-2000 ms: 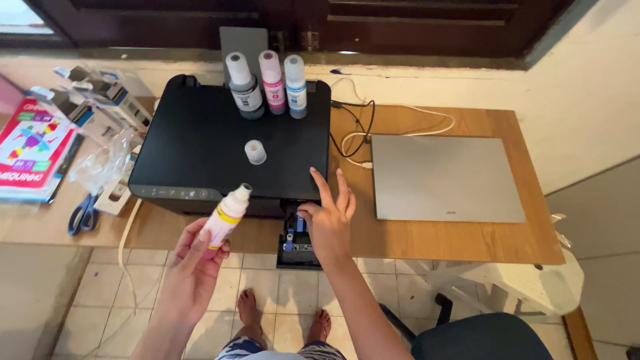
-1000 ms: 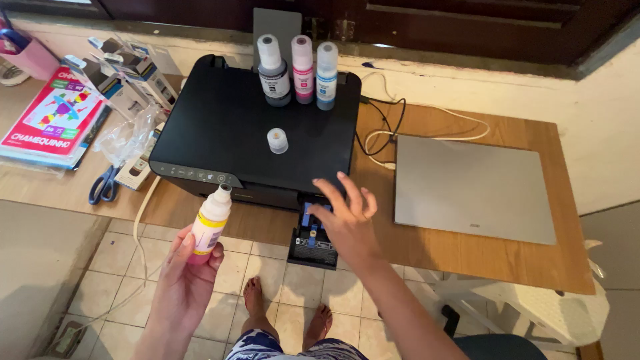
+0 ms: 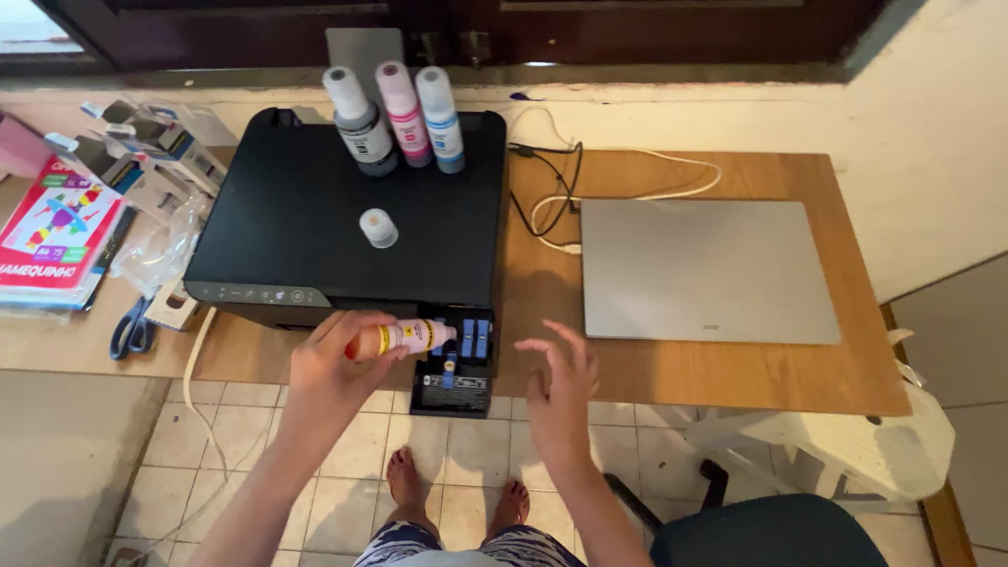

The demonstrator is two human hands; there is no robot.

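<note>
My left hand [image 3: 339, 354] is closed around a yellow-labelled ink bottle [image 3: 413, 336], tipped nearly level, its nozzle over the open ink tank compartment [image 3: 465, 378] at the front right of a black printer [image 3: 331, 213]. Blue tank caps show in that compartment; one stands open with a pale opening near it. To the right of the compartment, my right hand [image 3: 561, 370] hovers empty, fingers apart. On the printer lid lies a loose white bottle cap [image 3: 379, 227]. Behind it stand a black ink bottle [image 3: 361, 122], a magenta one [image 3: 404, 118] and a cyan one [image 3: 441, 122].
A closed grey laptop [image 3: 709, 272] lies right of the printer, with cables [image 3: 579, 177] behind. Blue-handled scissors [image 3: 134, 327], opened ink boxes [image 3: 169, 150], a plastic bag [image 3: 161, 248] and a red paper pack [image 3: 59, 224] are at left. A chair [image 3: 768, 535] and a white stool [image 3: 858, 441] stand at lower right.
My left hand has brought the ink bottle right, to the tank compartment, and tipped it from upright to nearly level. My right hand has moved off the compartment to its right.
</note>
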